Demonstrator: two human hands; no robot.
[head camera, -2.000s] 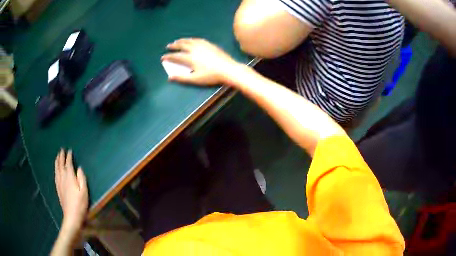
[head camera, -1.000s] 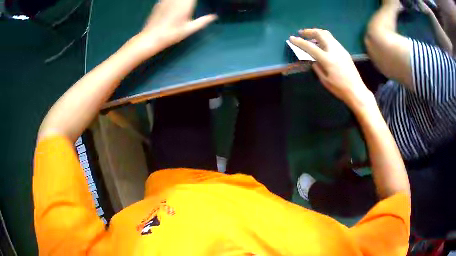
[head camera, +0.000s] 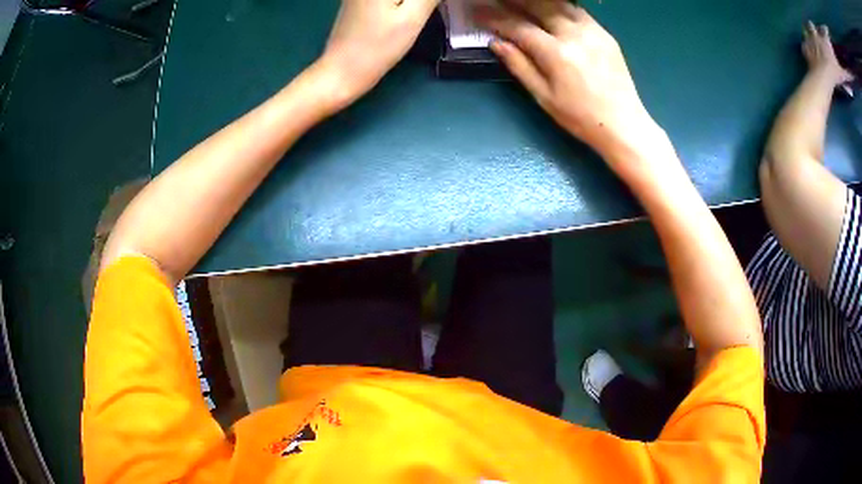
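A black retail box (head camera: 470, 69) lies on the green table at the top edge, cut off by the picture's edge. A white leaflet (head camera: 466, 28) shows over the box, inside its near rim. My right hand (head camera: 564, 68) has its blurred fingers on the leaflet's right side. My left hand (head camera: 383, 36) is at the box's left side. Its fingers are mostly cut off by the top edge, so its grip cannot be seen.
The table's pale front edge (head camera: 425, 248) runs across in front of my lap. A brown carton (head camera: 248, 319) with rows of white labels stands below it at the left. A person in a striped shirt (head camera: 803, 298) sits at the right, an arm on the table.
My right hand has moved inward and forward with the white leaflet, onto the black box. My left hand has moved right to the box. The view has shifted, showing more table.
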